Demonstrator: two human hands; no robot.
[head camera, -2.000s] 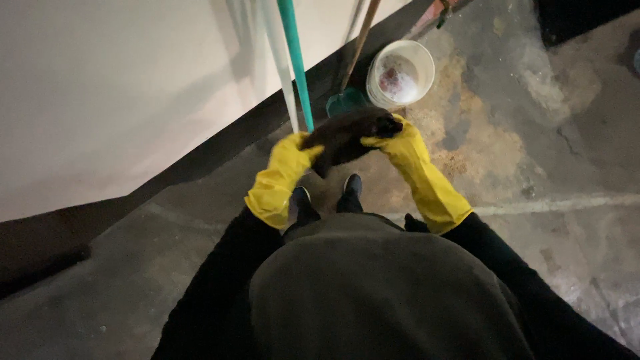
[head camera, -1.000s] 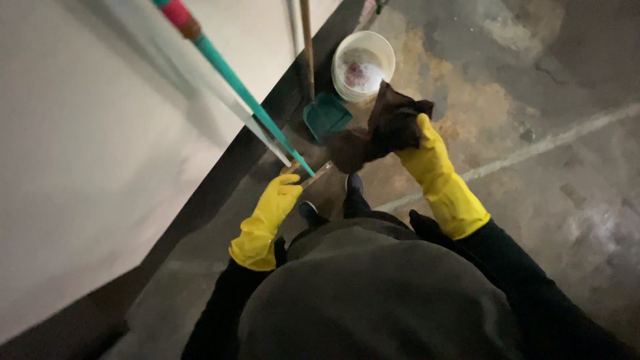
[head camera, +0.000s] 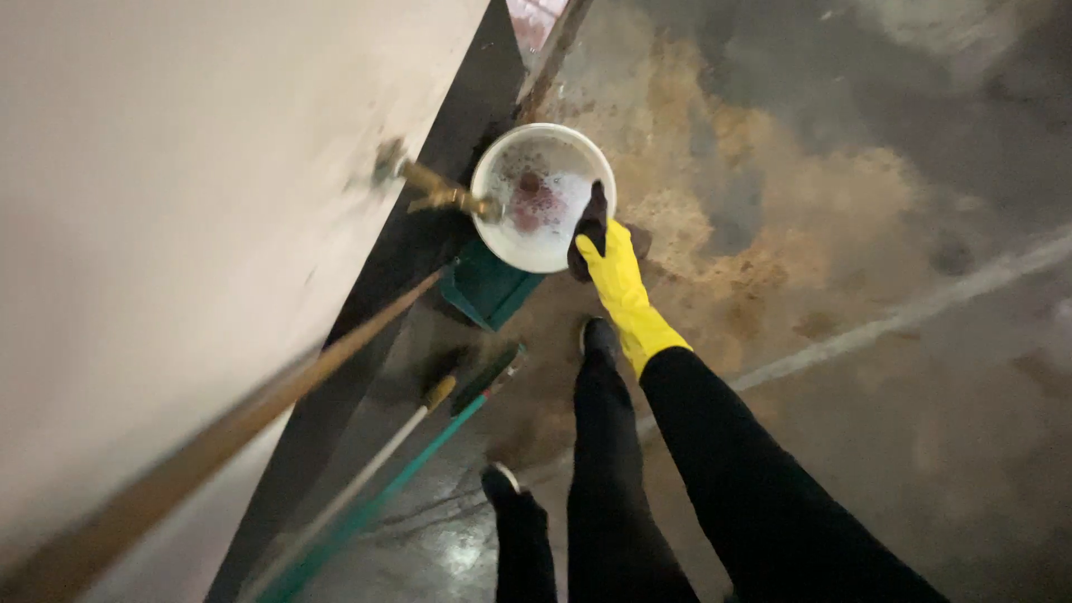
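My right hand (head camera: 615, 272), in a yellow rubber glove, grips a dark cloth (head camera: 591, 222) at the right rim of a white bucket (head camera: 544, 127). Part of the cloth hangs over the bucket's opening and part shows outside the rim. Inside the bucket, sudsy water (head camera: 536, 201) has a reddish-brown patch. A brass tap (head camera: 448, 198) juts from the wall above the bucket's left edge. My left hand is out of view.
A green dustpan (head camera: 490, 289) lies against the bucket's lower side, by a wooden handle (head camera: 251, 419). A white pole (head camera: 360, 481) and a teal pole (head camera: 419, 461) with a squeegee-like head (head camera: 494, 381) lean at the left. My feet stand on the stained concrete floor.
My right hand has carried the dark cloth to the bucket. My left hand, near the poles a second ago, has left the view. The view has shifted toward the bucket and wall tap.
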